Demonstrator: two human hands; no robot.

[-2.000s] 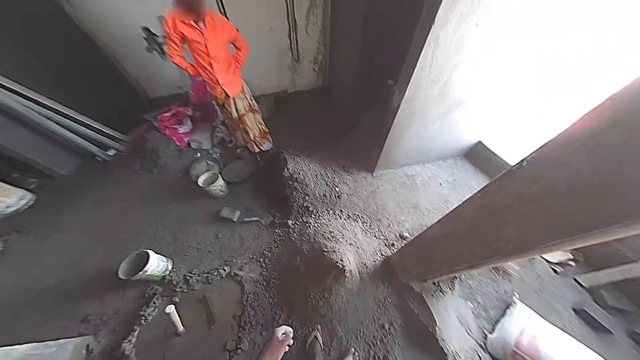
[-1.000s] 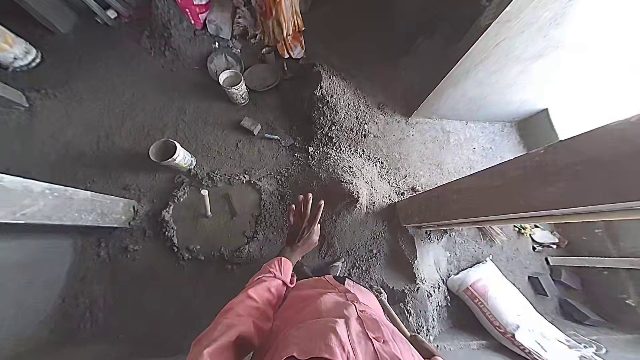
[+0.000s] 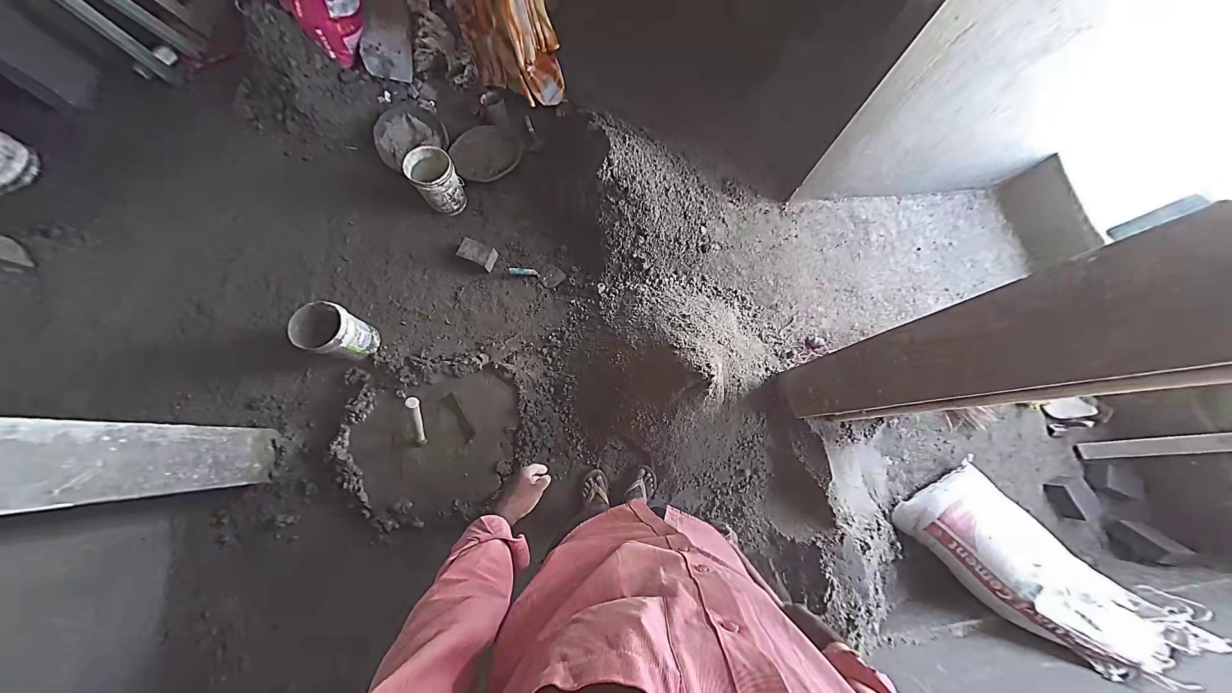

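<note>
My left hand (image 3: 525,491) is low at centre, fingers curled in with nothing seen in them, above the edge of a round wet patch (image 3: 385,462) ringed by mortar. A short white pipe (image 3: 416,421) and a dark flat piece (image 3: 460,416) are in that patch. My right hand (image 3: 810,624) is partly seen beside my shirt; its fingers cannot be made out. A paint-type bucket (image 3: 358,337) lies tilted or stands beyond the patch. Farther off are a block (image 3: 476,254) and a trowel with a blue handle (image 3: 537,276). A heap of sand or dry mix (image 3: 674,231) spreads ahead of my feet.
Another bucket (image 3: 438,188) stands by two round pans (image 3: 409,135) (image 3: 486,154), near a person's patterned cloth garment (image 3: 520,48). Wall ends jut in from left (image 3: 135,462) and right (image 3: 1011,327). A white cement sack (image 3: 1011,568) lies at right, near dark blocks (image 3: 1073,498).
The view has tipped down. My left hand, spread with fingers apart one second ago, is now curled and lower, farther left. The person in orange is now mostly out of view.
</note>
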